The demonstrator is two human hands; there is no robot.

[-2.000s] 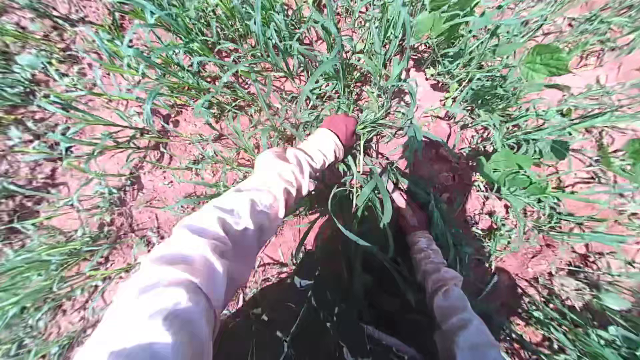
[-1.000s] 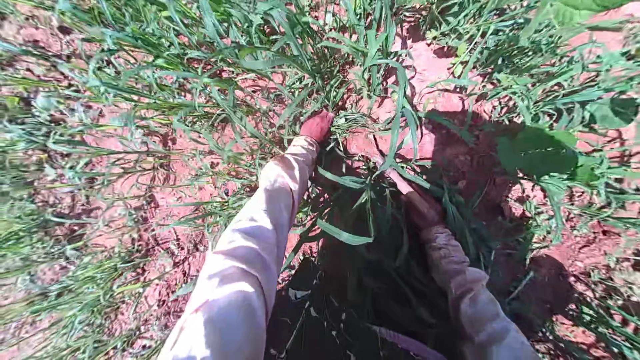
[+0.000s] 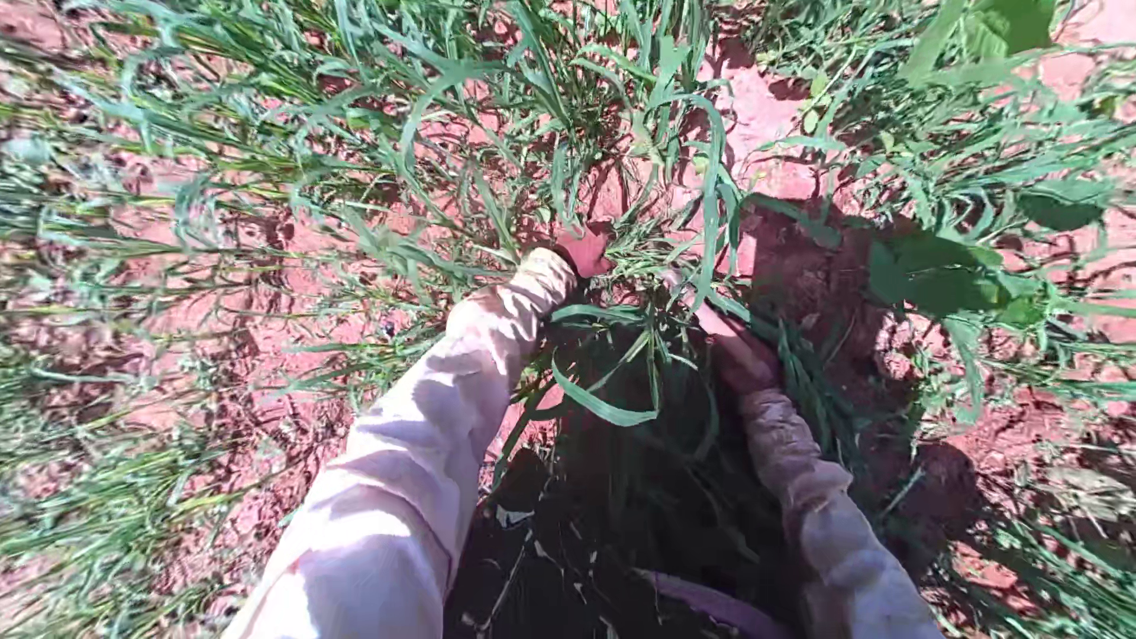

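Observation:
My left hand (image 3: 586,251), below a light sleeve, is down among green grass stems (image 3: 639,253) near the middle of the view. Its fingers are partly hidden by blades, and whether they close on stems is unclear. To its right, my right hand (image 3: 741,351) lies mostly in shadow and points toward the same clump. A pale, narrow shape (image 3: 688,293) extends from it to the stems; I cannot tell whether it is a finger or a held tool. Long blades (image 3: 612,408) hang between the two forearms.
Reddish soil (image 3: 763,115) shows between dense grass tufts (image 3: 532,71). Broad-leaved plants (image 3: 941,271) grow on the right. Dark shadow covers the ground between my arms, where a purplish curved thing (image 3: 710,603) lies at the bottom edge.
Since the earliest frame the view has shifted. Broad leaves at the right now appear closer to my right hand. Both hands remain low in the grass.

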